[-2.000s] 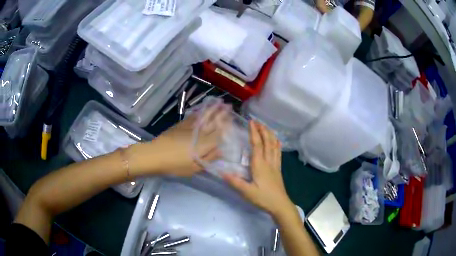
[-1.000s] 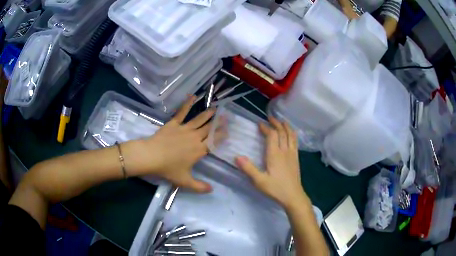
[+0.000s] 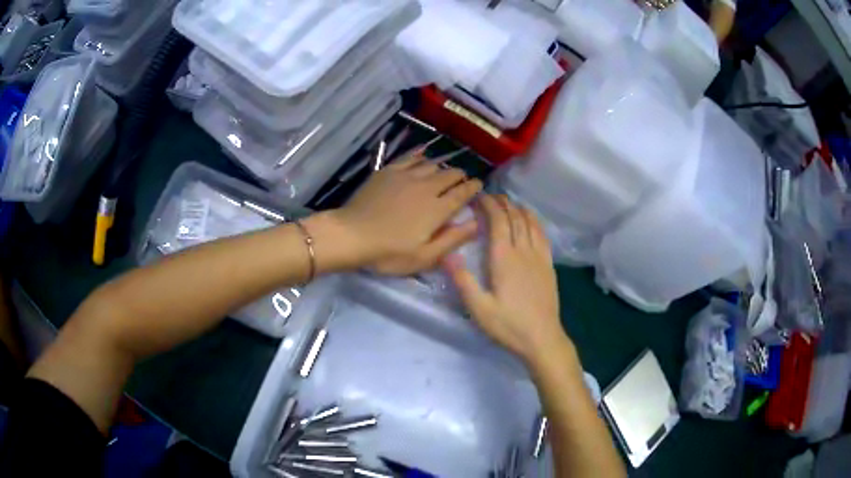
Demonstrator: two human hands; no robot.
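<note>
My left hand (image 3: 411, 213) lies bare and palm down over a clear plastic box (image 3: 464, 245) just behind the parts tray (image 3: 420, 345). My right hand (image 3: 511, 271) rests on the box's right side with its fingers pointing away from me. Between them the hands hide most of the box, so its lid and contents cannot be made out. In the tray, several shiny metal cylinders (image 3: 322, 446) lie at the front left, and a single cylinder (image 3: 314, 353) lies near the left wall.
Stacked lidded boxes (image 3: 289, 47) stand at the back left, with a labelled box (image 3: 193, 219) below. A red bin (image 3: 485, 131) and frosted tubs (image 3: 606, 140) are behind. A pale flat scale (image 3: 640, 408) lies right of the tray. A yellow-handled tool (image 3: 103, 230) lies left.
My left hand has moved right and away from me, from the box's left edge onto the box, close to my right hand. The camera view has shifted slightly.
</note>
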